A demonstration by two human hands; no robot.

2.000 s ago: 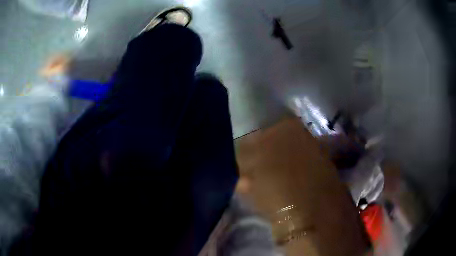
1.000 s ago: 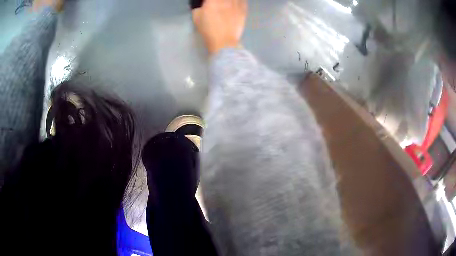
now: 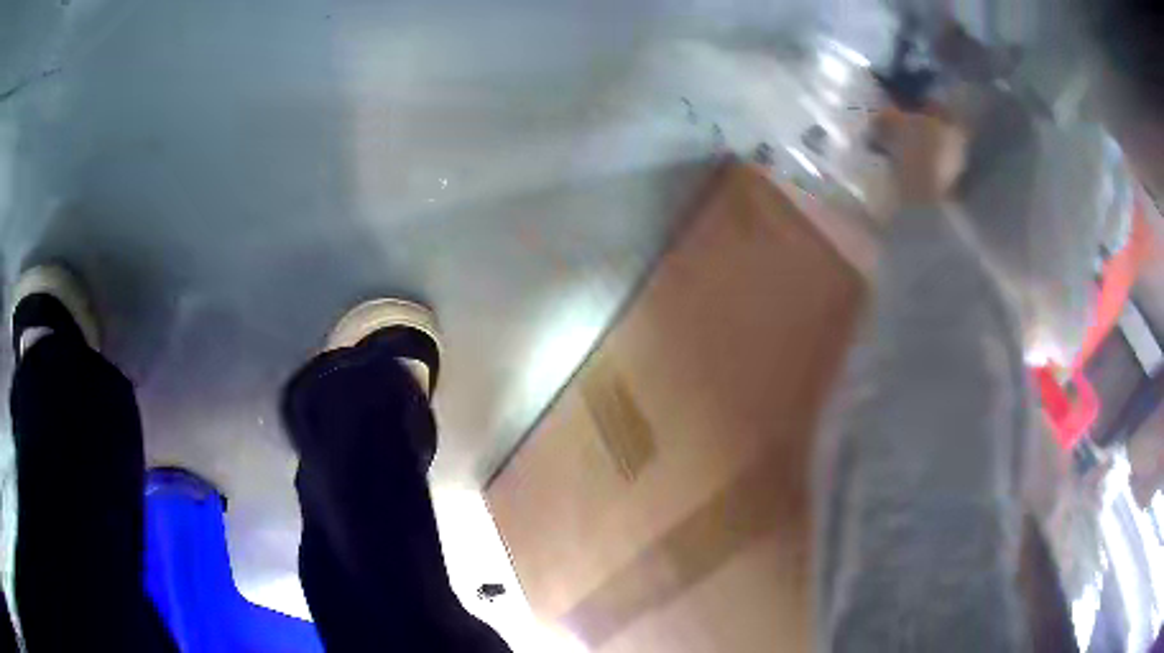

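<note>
My right hand [image 3: 922,151] is at the upper right, at the end of a grey sleeve, beyond the far right side of the box. It is blurred. Something small and black [image 3: 906,84] shows at its fingertips; I cannot tell whether the hand grips it or only touches it. My left hand is not in view. A brown cardboard box [image 3: 753,332] with tape on it stands on the floor, to the left of my right sleeve.
A blue plastic stool [image 3: 192,561] is low between my dark trouser legs. My two shoes rest on the pale grey floor [image 3: 230,153]. Clear plastic [image 3: 766,96] lies behind the box. An orange-red bag or cloth [image 3: 1066,402] is at the right. Small black bits lie near the box.
My right hand has moved from the top middle to the upper right, past the box. My left arm has left the picture. The view has shifted, showing more of the box and both shoes.
</note>
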